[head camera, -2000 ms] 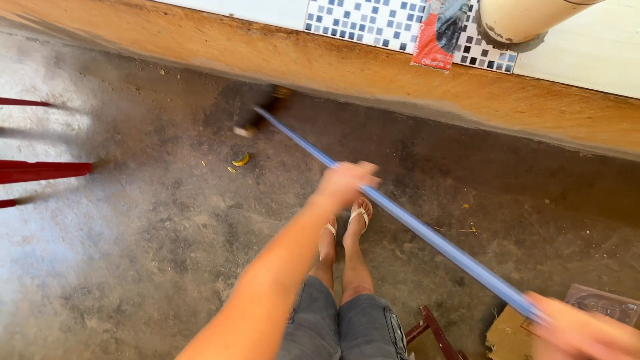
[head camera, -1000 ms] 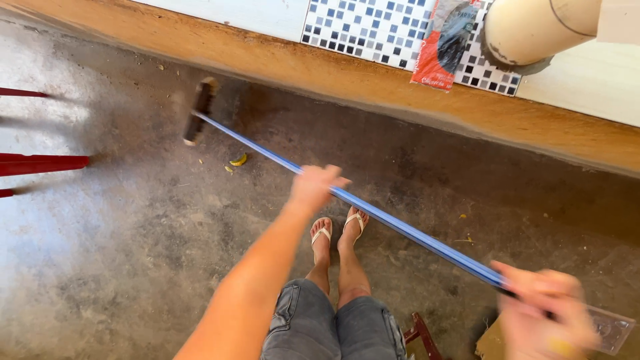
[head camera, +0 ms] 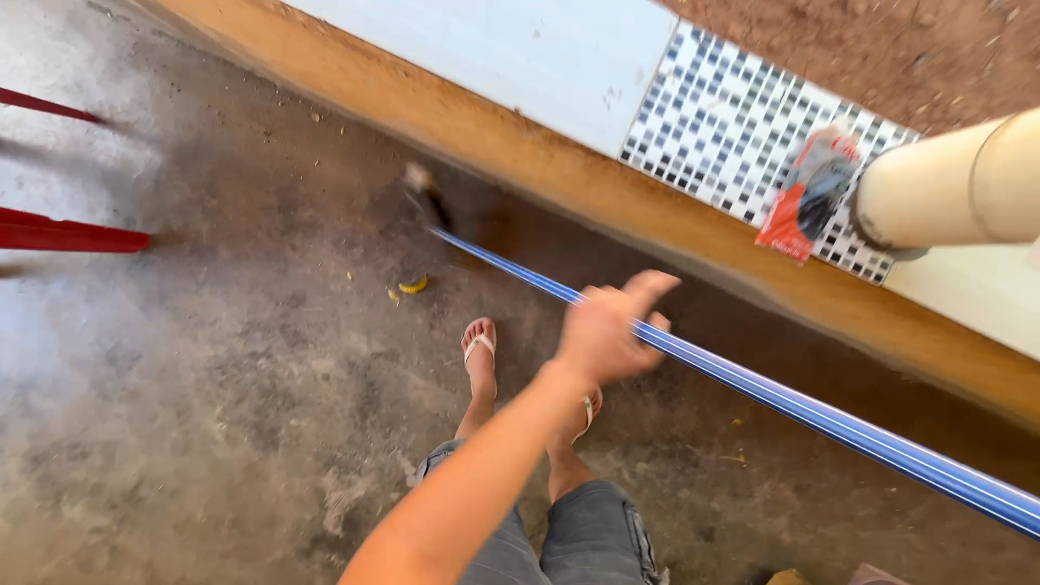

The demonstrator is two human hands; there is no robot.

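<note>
My left hand is wrapped around the blue pole of a broom, about midway along what shows of it. The pole slants from the lower right edge up to a blurred dark broom head on the concrete floor, beside the low ledge. My right hand is out of the picture, past the right side. A curved yellow scrap and a smaller yellow bit lie on the floor, below the broom head in the view and left of my feet.
A raised ledge with an orange-brown side and tiled top runs diagonally across. On it stand a cream pipe or post and a red-and-grey plastic packet. Red furniture legs are at the left. My sandalled feet are below the pole.
My right hand, earlier seen on the pole's near end, has gone out of view. The broom head has moved away from the red legs since one second ago. The view has shifted.
</note>
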